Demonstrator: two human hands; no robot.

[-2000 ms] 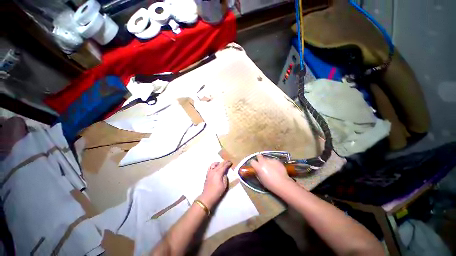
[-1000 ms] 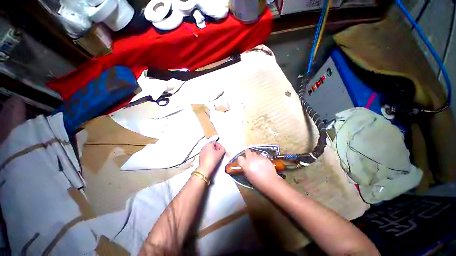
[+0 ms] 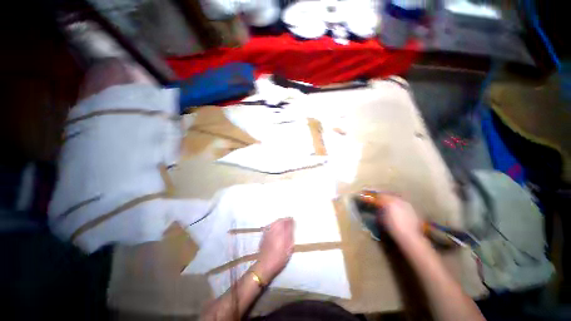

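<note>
The picture is blurred. A white garment panel (image 3: 282, 200) with tan lines lies spread on the beige pressing pad (image 3: 394, 157) in front of me. My left hand (image 3: 275, 251), with a bracelet at the wrist, rests on the panel beside a tan seam strip; it grips nothing that I can see. My right hand (image 3: 401, 216) holds the steam iron (image 3: 369, 204) by its orange-brown handle, to the right of the panel's edge. Blur hides whether the soleplate touches the pad.
Pressed white panels (image 3: 119, 163) lie at the left. Overlapping white and tan panels (image 3: 269, 141) lie at the back centre. A blue bundle (image 3: 219, 84), red cloth (image 3: 282, 53) and white rolls (image 3: 332, 19) are behind. A pale cloth bundle (image 3: 513, 232) and the iron's hose are at right.
The view has swung left. The iron has moved right, off the panel. My left hand has come nearer to me, down onto the panel, which now lies more fully in view.
</note>
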